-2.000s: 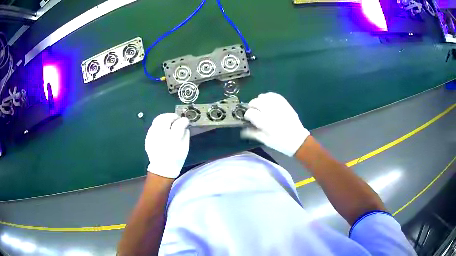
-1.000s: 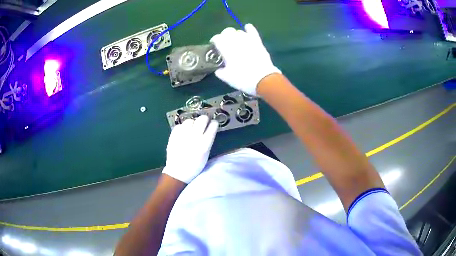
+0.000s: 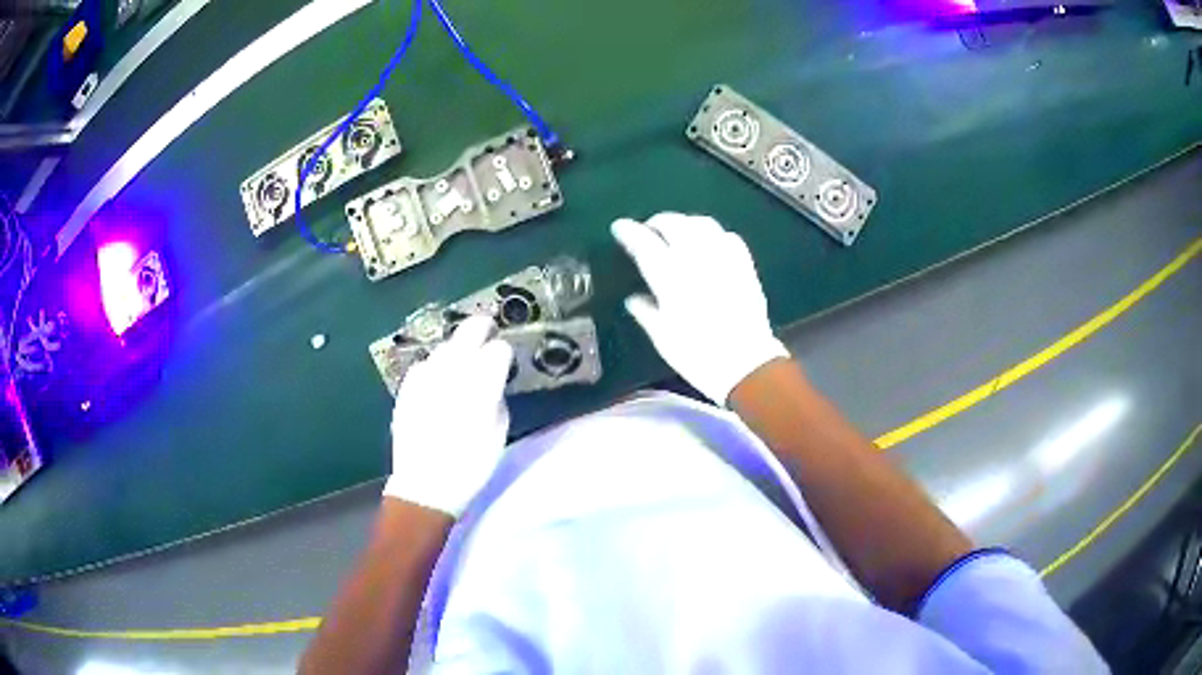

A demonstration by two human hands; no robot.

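Note:
Two metal carrier plates with dark round openings overlap before me, a rear one [image 3: 517,306] tilted against a front one [image 3: 577,359]. My left hand [image 3: 448,429], white-gloved, has its fingertips on them at the left and covers part of both. Clear ringed discs lie at the rear plate's left [image 3: 426,323] and right end [image 3: 568,281]. My right hand [image 3: 705,303], gloved, is open and empty over the mat, right of the plates. The hosed metal block [image 3: 455,207] lies behind, waisted face with pale fittings up. A ringed-seat plate [image 3: 787,164] lies at the right.
Another ringed-seat plate [image 3: 268,198] lies at the back left, with the blue hose [image 3: 490,69] crossing over it to the block. A violet lamp glows at the left [image 3: 121,284], another at the top right. A small white piece [image 3: 318,342] lies on the green mat [image 3: 633,79].
The hosed block has turned from its ringed face to its waisted face. A ringed-seat plate now lies at the right. My right hand has left the block and moved nearer me. My left hand stays at the plates.

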